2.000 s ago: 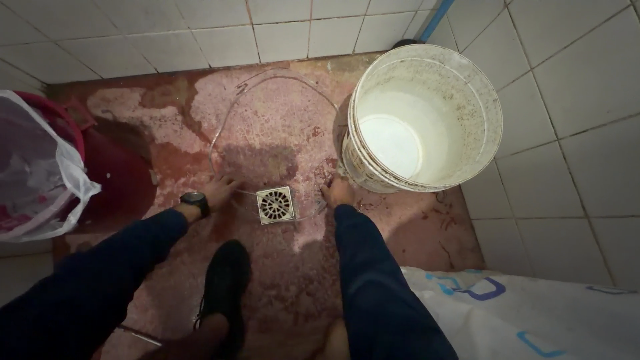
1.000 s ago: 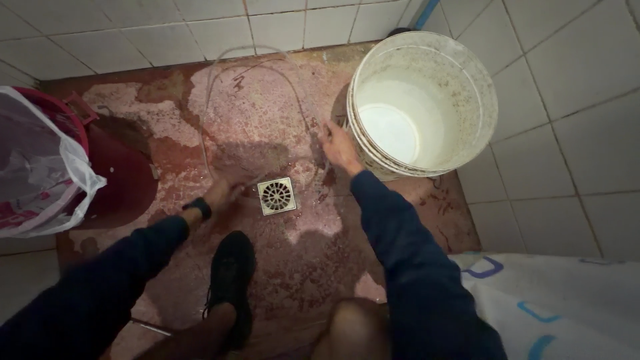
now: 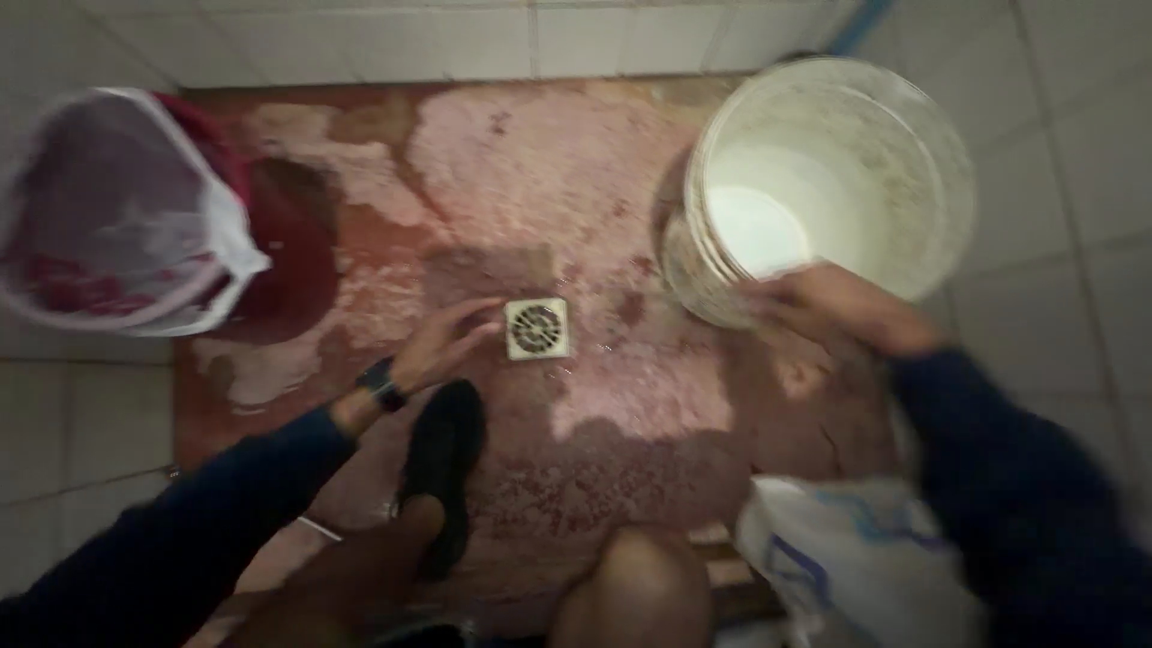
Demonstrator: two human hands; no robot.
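Observation:
A square floor drain grate [image 3: 537, 329] lies in the wet reddish floor. Just left of it is my left hand [image 3: 450, 340], fingers apart, with nothing visible in it and a dark watch on the wrist. Over the near rim of a large white plastic bucket [image 3: 864, 180] is my right hand [image 3: 828, 301], blurred; whether it grips the rim or holds something I cannot tell. The bucket stands open, stained inside, with a pale bottom.
A red bin [image 3: 288, 261] with a white plastic liner stands at the left. Tiled walls [image 3: 432, 40] enclose the floor. My dark shoe [image 3: 441, 450] is below the drain. A patterned white plastic sheet or bag [image 3: 837, 558] is at the lower right, and a blue pipe [image 3: 859, 27] at the back.
My right hand has moved right, from the floor beside the bucket to its near rim. The thin looped wire or tube seen on the floor earlier no longer shows there.

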